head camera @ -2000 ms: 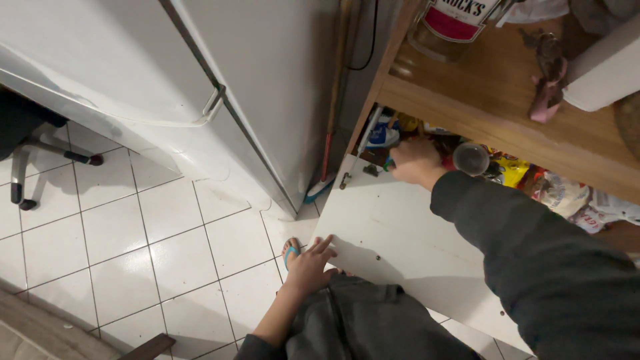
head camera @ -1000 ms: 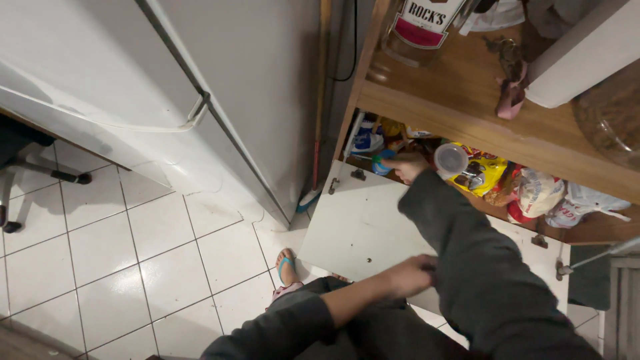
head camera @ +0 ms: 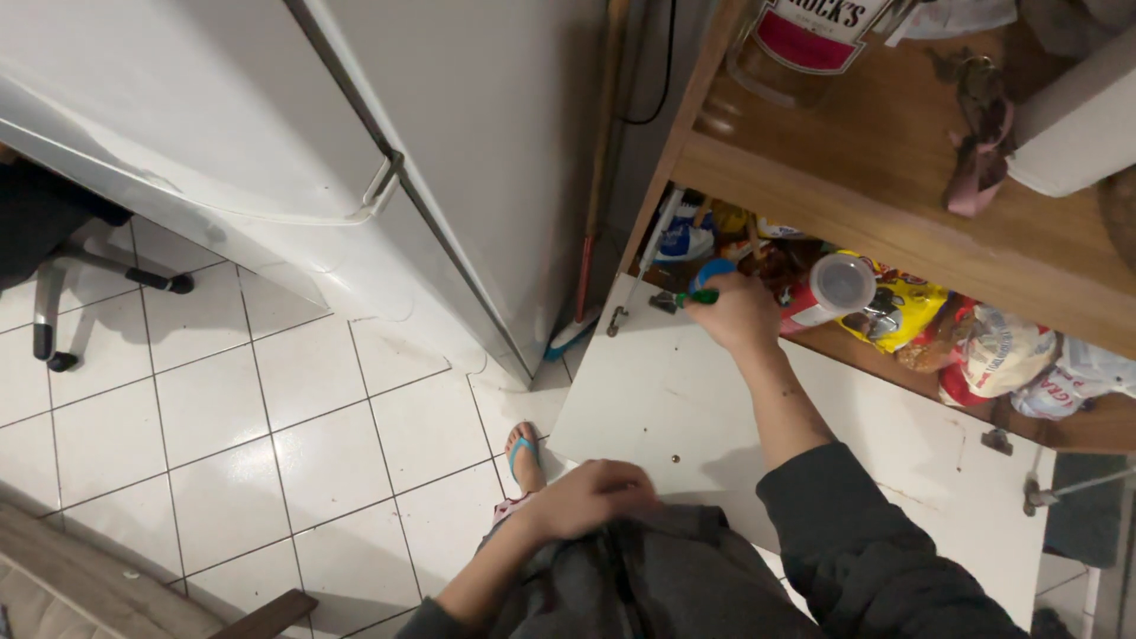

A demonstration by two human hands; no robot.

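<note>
My right hand (head camera: 738, 311) reaches to the left part of an open cupboard compartment. Its fingers are closed around a small item with a blue round part (head camera: 712, 273) and a green part (head camera: 701, 296); the rest is hidden by the hand. Just right of the hand is a red container with a translucent lid (head camera: 843, 282), beside a yellow food bag (head camera: 901, 306). A blue and white packet (head camera: 683, 232) lies at the compartment's left end. My left hand (head camera: 593, 501), blurred, is in front of my dark jacket; nothing shows in it.
The white drop-down door (head camera: 657, 390) lies open below the compartment. Above it, a wooden shelf (head camera: 852, 151) holds a bottle (head camera: 799, 44), keys with a pink strap (head camera: 979, 169) and a white object (head camera: 1078, 115). A refrigerator (head camera: 461, 115) and a broom (head camera: 590, 257) stand left.
My left hand has moved away from my right forearm, back toward the left. My right hand stays at the left part of the compartment.
</note>
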